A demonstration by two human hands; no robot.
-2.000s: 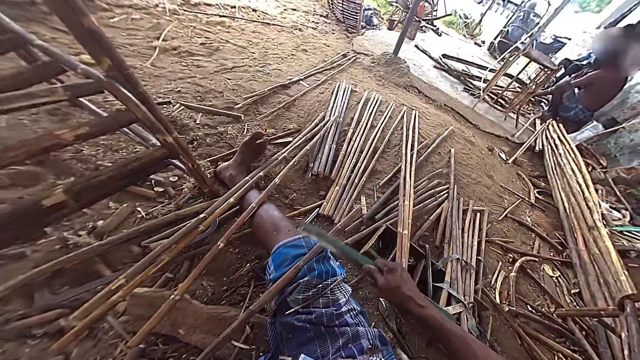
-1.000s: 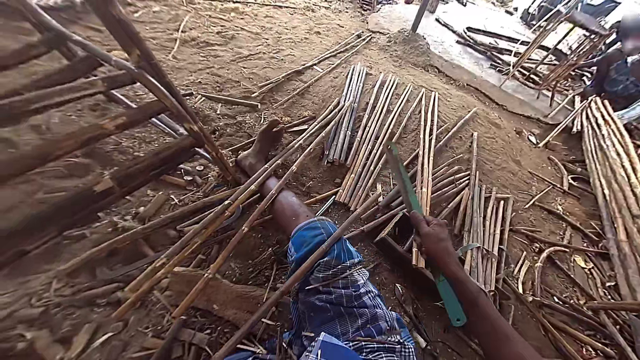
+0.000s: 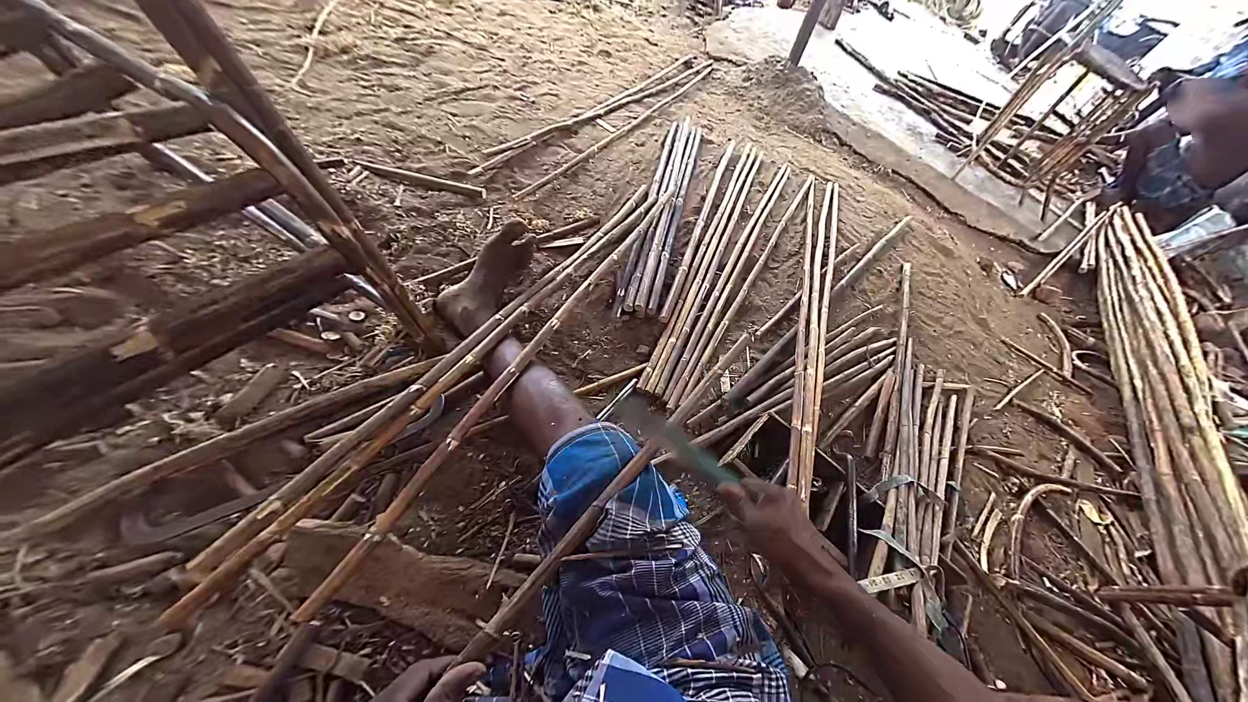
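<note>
My right hand [image 3: 775, 517] is closed on a green-handled machete [image 3: 692, 453], its blurred blade lying across a long cane pole [image 3: 575, 536] over my lap. My left hand [image 3: 434, 680], at the bottom edge and partly cut off, is on the lower end of that pole. A blue checked cloth [image 3: 634, 595] covers my lap and thigh. Left of it, several long canes [image 3: 468, 361] cross over my bare shin. Cut cane lengths [image 3: 717, 273] lie in bundles on the ground beyond my knee.
A wooden slatted frame [image 3: 195, 205] stands at the left. More cut canes [image 3: 926, 458] and a tall bundle of long canes [image 3: 1160, 409] lie at the right. A wood plank [image 3: 390, 575] is near my left hand. Another person [image 3: 1185, 146] sits at the upper right.
The machete, raised upright a second ago, is now lowered across the pole. My left hand has come into view at the bottom edge.
</note>
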